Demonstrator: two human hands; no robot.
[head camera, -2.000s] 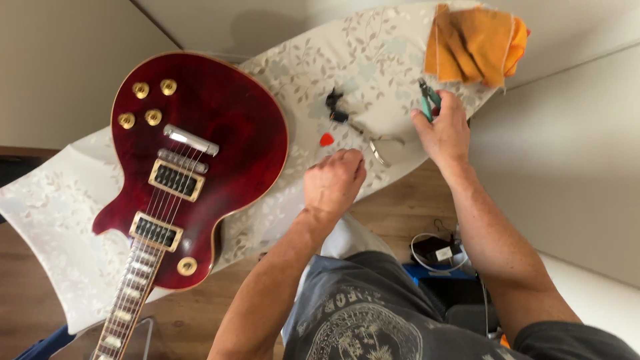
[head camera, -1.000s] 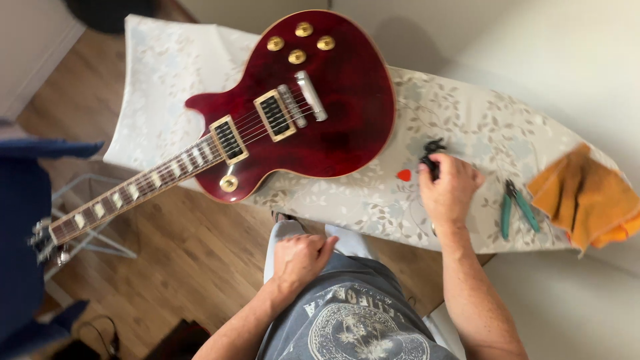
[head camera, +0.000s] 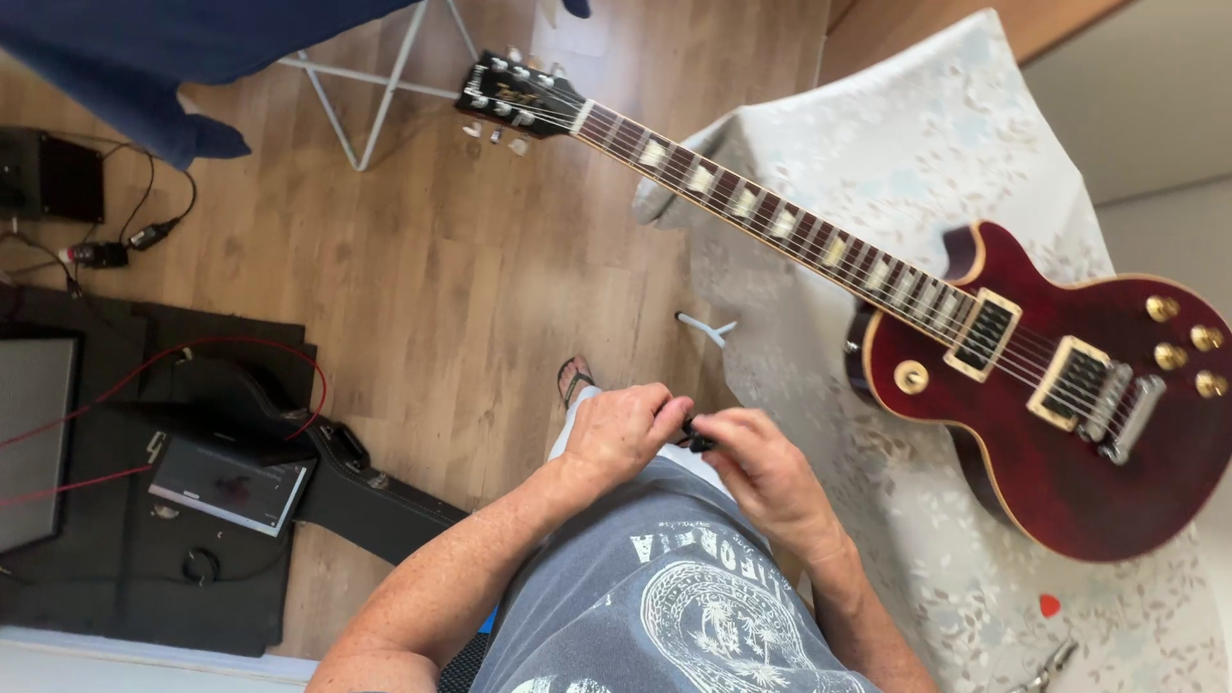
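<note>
A small black object (head camera: 697, 438), too small to name surely, sits between the fingertips of my right hand (head camera: 765, 472) in front of my waist. My left hand (head camera: 626, 428) is right beside it, thumb and fingers close together at the object's other side; whether they grip it is unclear. To the right, a dark red electric guitar (head camera: 1088, 481) lies face up on a leaf-patterned cloth cover (head camera: 885, 587), its neck (head camera: 770, 217) reaching past the edge to the upper left. A red guitar pick (head camera: 1049, 605) and a metal tool (head camera: 1054, 664), partly cut off, lie below the body.
The guitar's headstock (head camera: 520, 94) overhangs the wooden floor (head camera: 433, 289). Lower left are a black guitar case (head camera: 375, 505), a laptop (head camera: 231, 481) and a red cable (head camera: 322, 371). A white metal stand (head camera: 380, 106) under dark blue cloth (head camera: 192, 48) stands at upper left.
My right hand has brought a black object from the cloth to my waist, beside my left hand. Before that, it held the green-handled pliers, later left on the cloth. The view has swung left.
</note>
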